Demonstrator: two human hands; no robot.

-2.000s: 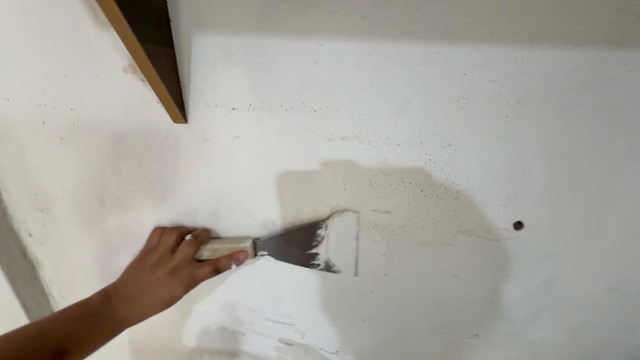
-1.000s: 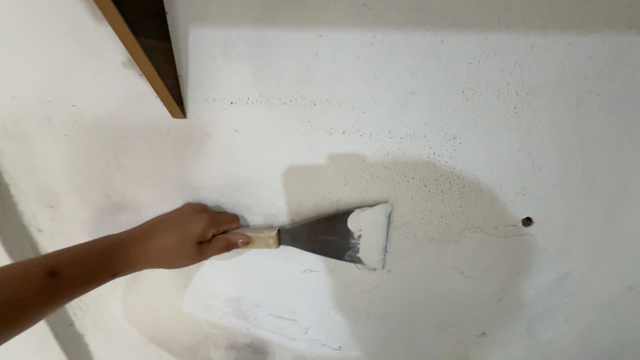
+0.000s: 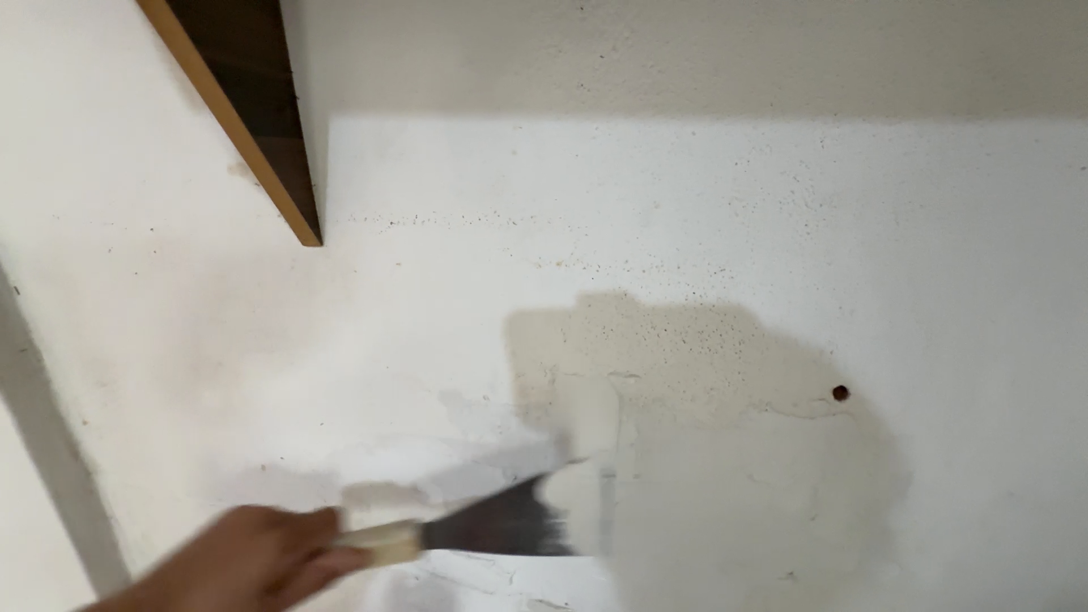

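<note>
My left hand (image 3: 246,557), blurred at the lower left, is closed around the pale handle of a putty knife (image 3: 501,523). The dark metal blade points right and lies against or just off the white wall (image 3: 442,297); the contact cannot be told. White filler covers the blade's wide end. A smoothed patch of filler (image 3: 722,493) with faint ridges spreads to the right of the blade. My right hand does not appear.
A dark wooden piece with a light brown edge (image 3: 246,153) juts down at the upper left. A small dark hole (image 3: 841,393) marks the wall at right. A grey band (image 3: 59,450) slants along the left, and a shadow covers part of the patch.
My left hand has moved down the wall with the putty knife still in it. A fresh upright ridge of filler shows where the blade was.
</note>
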